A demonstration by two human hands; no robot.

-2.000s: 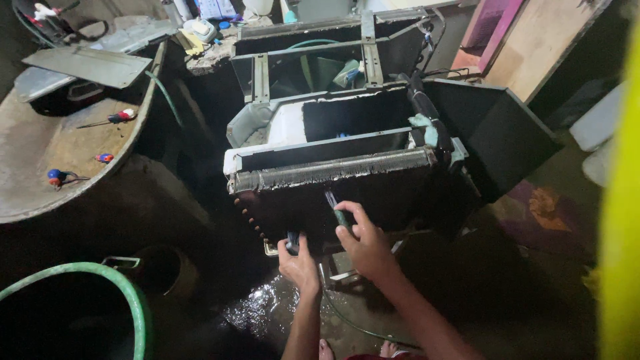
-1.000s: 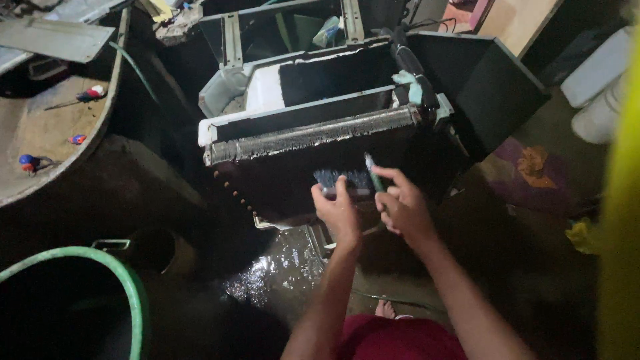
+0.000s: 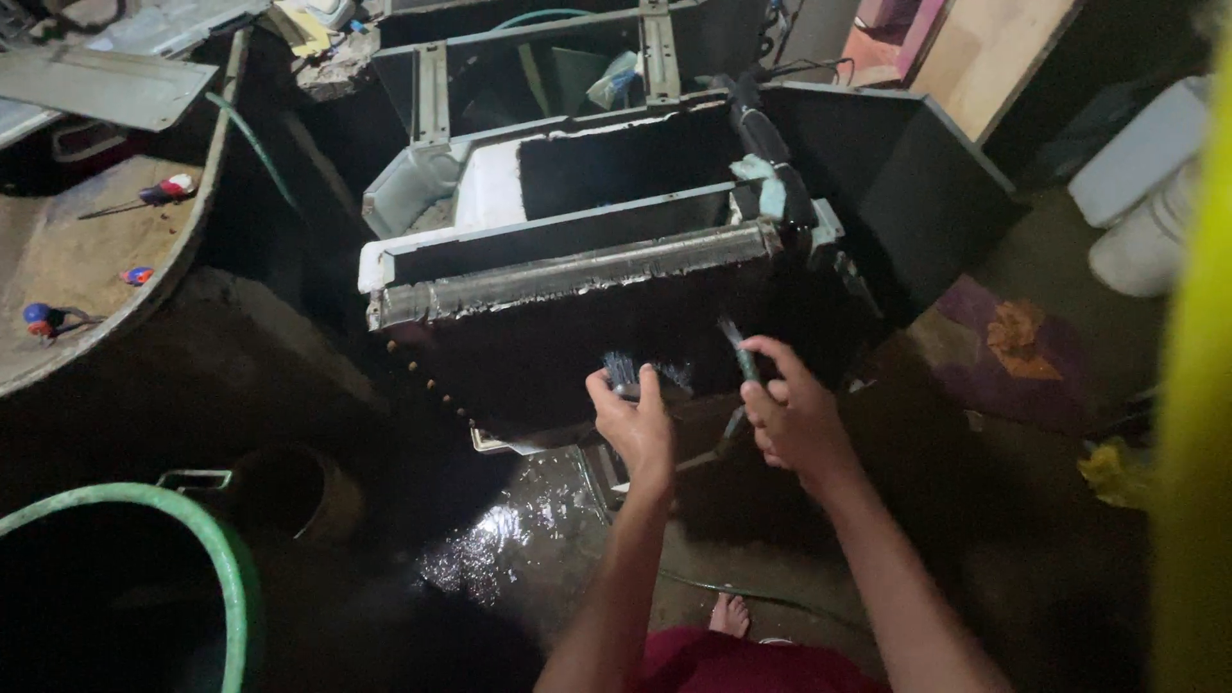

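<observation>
An opened air-conditioner unit with a dark coil face [image 3: 539,356] stands before me, a silvery strip [image 3: 597,269] along its top edge. My left hand [image 3: 637,423] grips a scrub brush [image 3: 630,375] with bluish bristles, near the lower part of the dark face. To its right my right hand [image 3: 794,414] holds a slim green-handled brush [image 3: 744,358], its pale tip pointing up toward the same face. Whether either brush touches the face cannot be told. A pale blue cloth [image 3: 767,183] is tied around a dark wrapped pipe [image 3: 765,135] at the unit's upper right.
Several screwdrivers [image 3: 166,190] lie on the curved brown surface at left. A green-rimmed tub [image 3: 217,549] and a dark bucket [image 3: 337,496] stand at lower left. Wet floor [image 3: 500,529] glistens below the unit. White containers [image 3: 1145,231] and a yellow bag [image 3: 1116,474] are at right.
Two seconds ago the right hand's brush was up against the dark face, above the left hand; now it is held to the right of the left hand. The left hand's brush bristles have turned upward.
</observation>
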